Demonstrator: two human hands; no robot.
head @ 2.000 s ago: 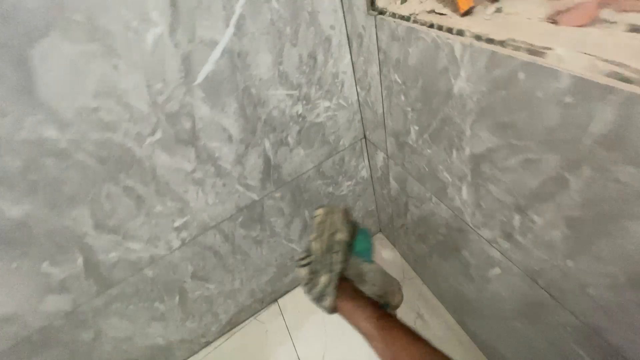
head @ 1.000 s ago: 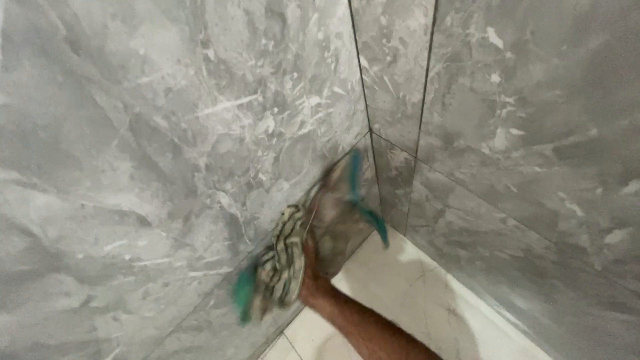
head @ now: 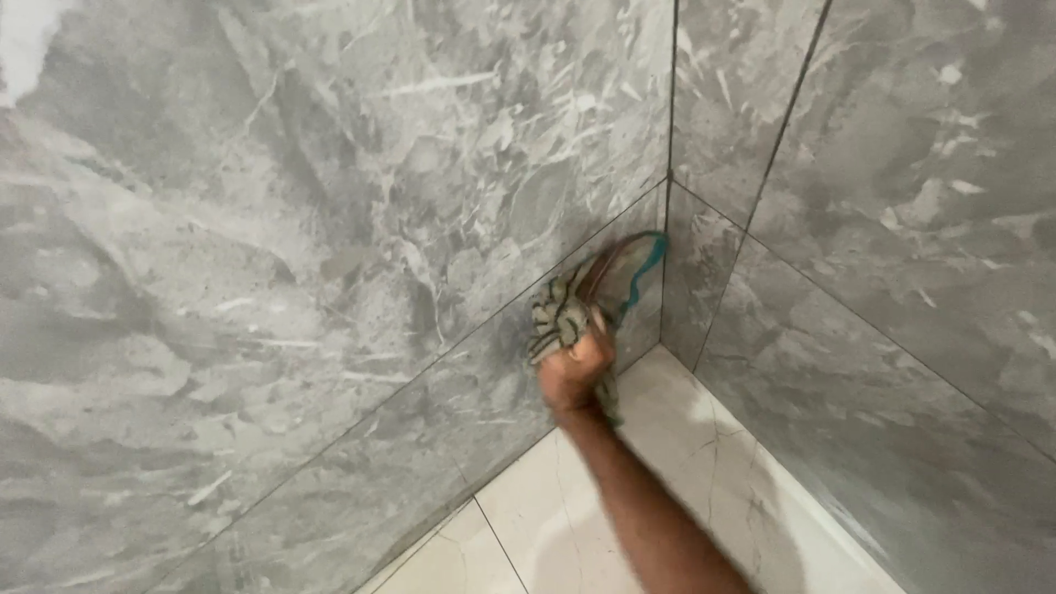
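My right hand [head: 576,367] is closed on a crumpled striped cloth [head: 563,318] with a teal edge. The cloth lies against the lower grey marble-look wall tile [head: 487,388], just left of the inner corner. One loose end of it reaches up toward the corner joint, and another part hangs below my wrist. My fingers are partly hidden in its folds. My left hand is out of view.
Two grey tiled walls meet at the corner, with dark joints between the tiles; the right wall [head: 891,247] stands close by. Pale veined floor tiles [head: 709,445] lie below, with a shadow across them.
The cloth has moved about along the lower left wall near the corner in my right hand, and its shape has changed. The view has shifted, and the ledge at the upper right is out of frame.
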